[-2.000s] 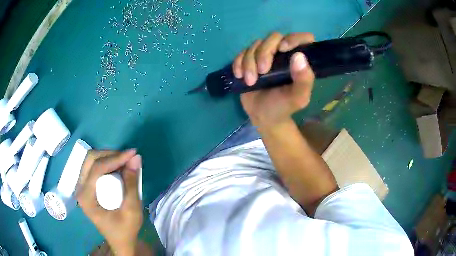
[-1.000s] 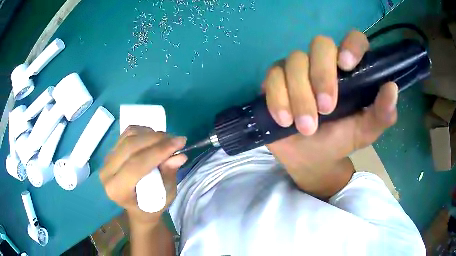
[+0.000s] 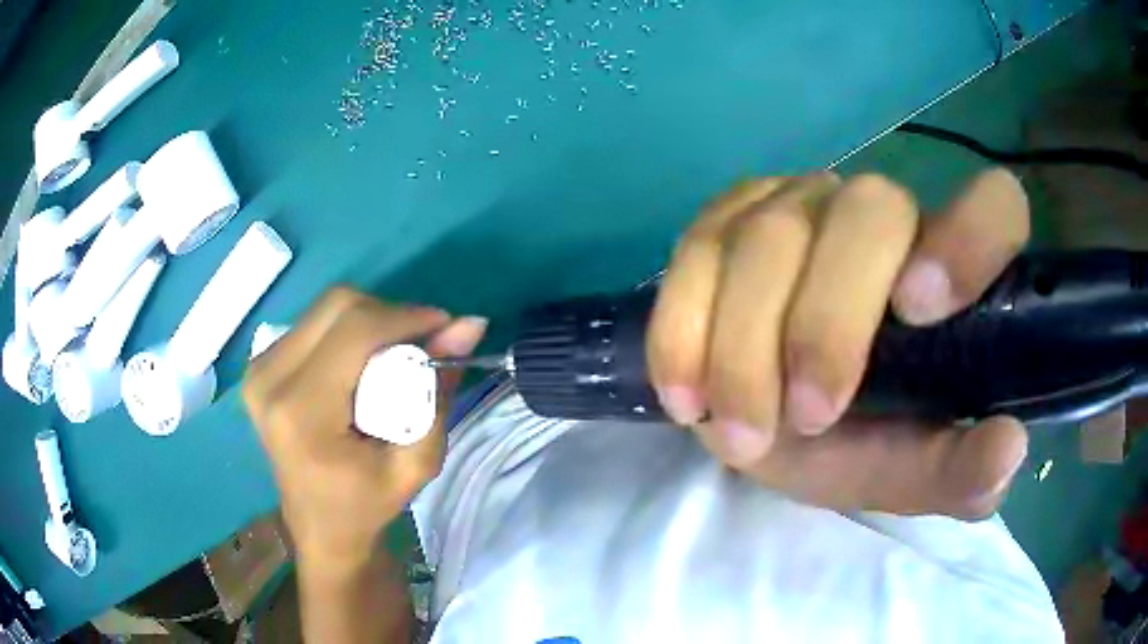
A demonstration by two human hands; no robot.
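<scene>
My left hand (image 3: pixel 340 415) is closed around a white handheld fan body (image 3: pixel 397 395). Its rounded handle end shows from the fist and faces up; most of the body is hidden by the hand. My right hand (image 3: pixel 831 340) grips the black electric screwdriver (image 3: pixel 582 359), held level. The thin metal bit (image 3: pixel 472 362) points left and its tip is at the upper right edge of the white handle end. Whether a screw is at the tip I cannot tell.
Several white fan bodies (image 3: pixel 175 384) lie at the left of the green bench. A slim unit (image 3: pixel 68 526) lies below them. Small screws (image 3: pixel 441 76) are scattered at the top. A black cord (image 3: pixel 1007 154) runs at the right. Cardboard (image 3: pixel 246 566) shows below the bench edge.
The white body has turned in my left hand, so its handle end faces up. The screwdriver has become more level and its bit now meets that end. The view has shifted slightly.
</scene>
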